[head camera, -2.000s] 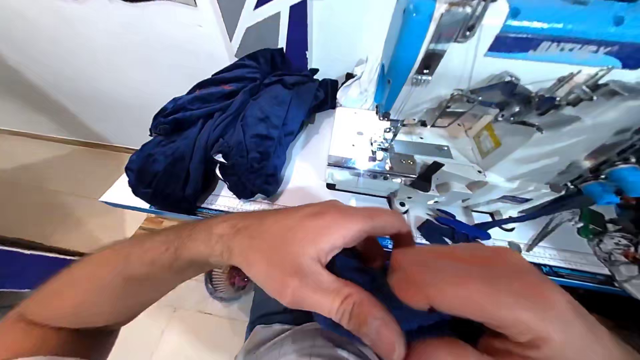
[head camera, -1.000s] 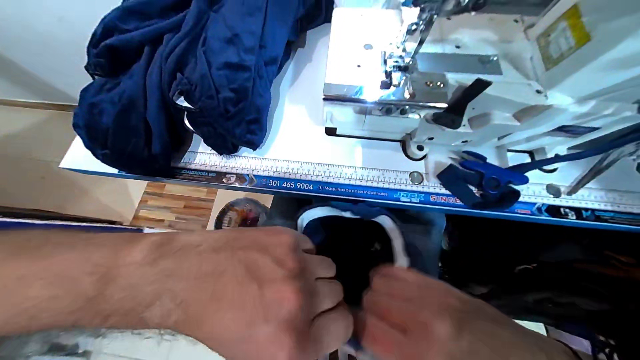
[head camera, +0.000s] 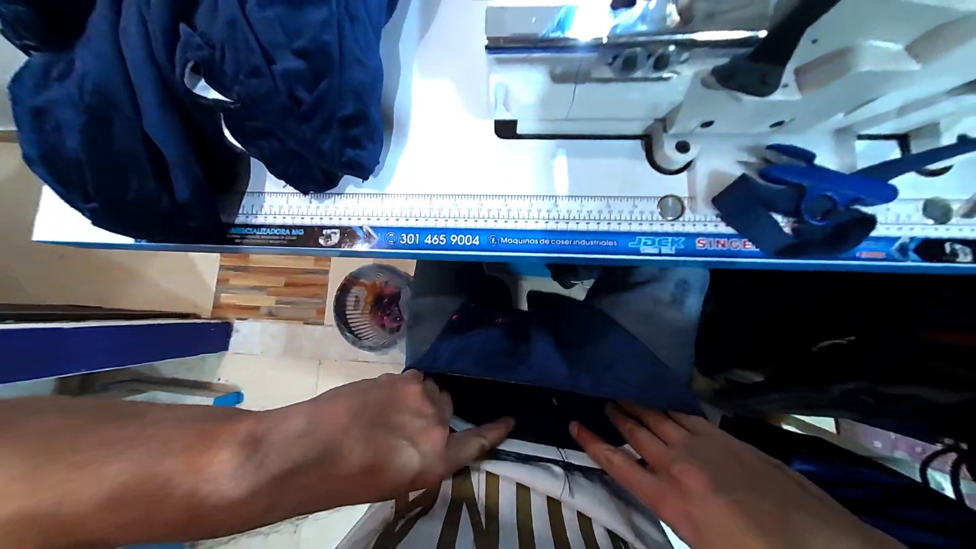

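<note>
Across the lap lies a piece of dark navy fabric [head camera: 549,351], its near edge by a white strip above a white striped garment. My left hand [head camera: 404,435] holds the fabric's left edge, with the fingers curled and the thumb pointing right. My right hand [head camera: 679,465] lies spread at the right side of the fabric, fingertips touching it. A heap of navy fabric [head camera: 290,84] rests on the table at the upper left. Small blue-handled thread snips [head camera: 831,191], with a dark fabric scrap around them, lie at the table's right front.
The white table's front edge [head camera: 473,255] carries a ruler strip [head camera: 457,206] and crosses above both hands. A white sewing machine [head camera: 579,91] stands at the upper right. On the floor, left of the lap, is a round basket [head camera: 374,307] with coloured contents.
My hands have moved apart from their close position, and the navy fabric is now spread over the lap. The view has moved closer to the table edge.
</note>
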